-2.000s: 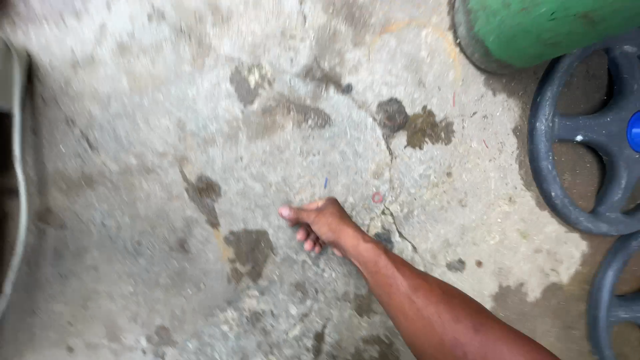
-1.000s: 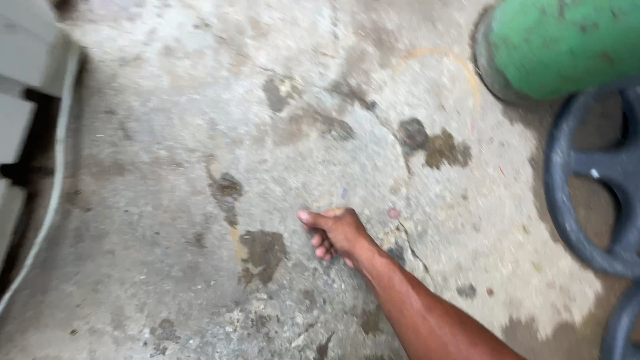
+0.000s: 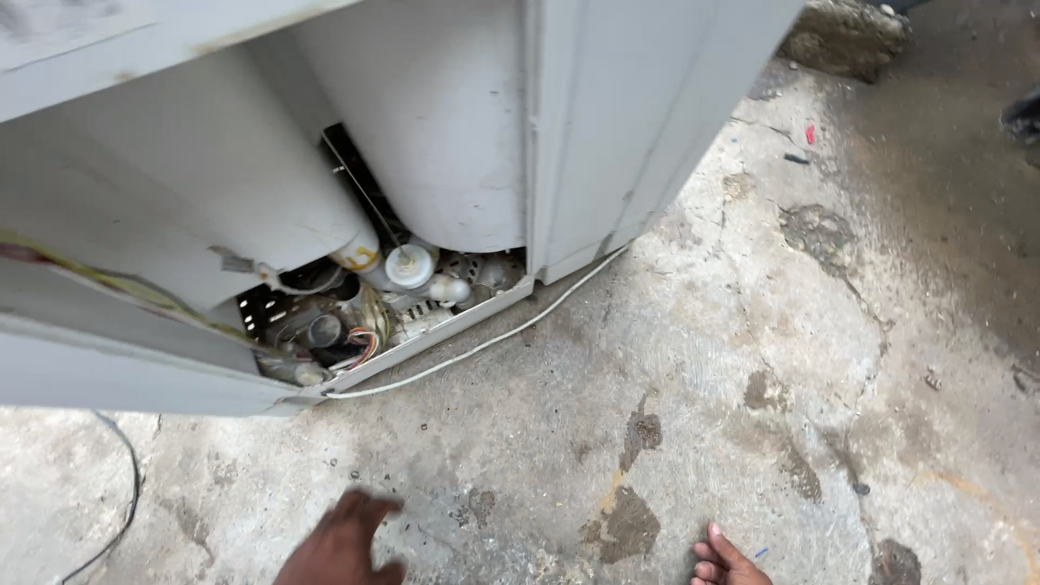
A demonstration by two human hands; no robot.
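Observation:
My left hand (image 3: pixel 345 540), slightly blurred, is at the lower edge of the view with fingers apart and nothing in them. To its right, my right hand (image 3: pixel 725 559) shows its thumb and curled fingers; no object is visible in it. Beyond both hands stands a grey-white appliance cabinet (image 3: pixel 601 154), apparently a twin-tub washing machine, open on one side. At its base are a white round pulley-like part (image 3: pixel 409 266), a motor-like part (image 3: pixel 325 330) and coloured wires (image 3: pixel 366 345). A yellowish wire bundle (image 3: pixel 138 286) crosses the opening. Neither hand touches the machine.
A pale cord (image 3: pixel 487 343) lies along the machine's base on the stained concrete floor (image 3: pixel 528 455). A dark cable (image 3: pixel 134 479) curves at the lower left. A rough stone block (image 3: pixel 845 36) sits at the upper right, near a small red scrap (image 3: pixel 810 134) and wet ground.
The view has swung left to the machine. The green cylinder and dark wheels seen earlier are out of view. My left hand has come into view; my right hand is still curled.

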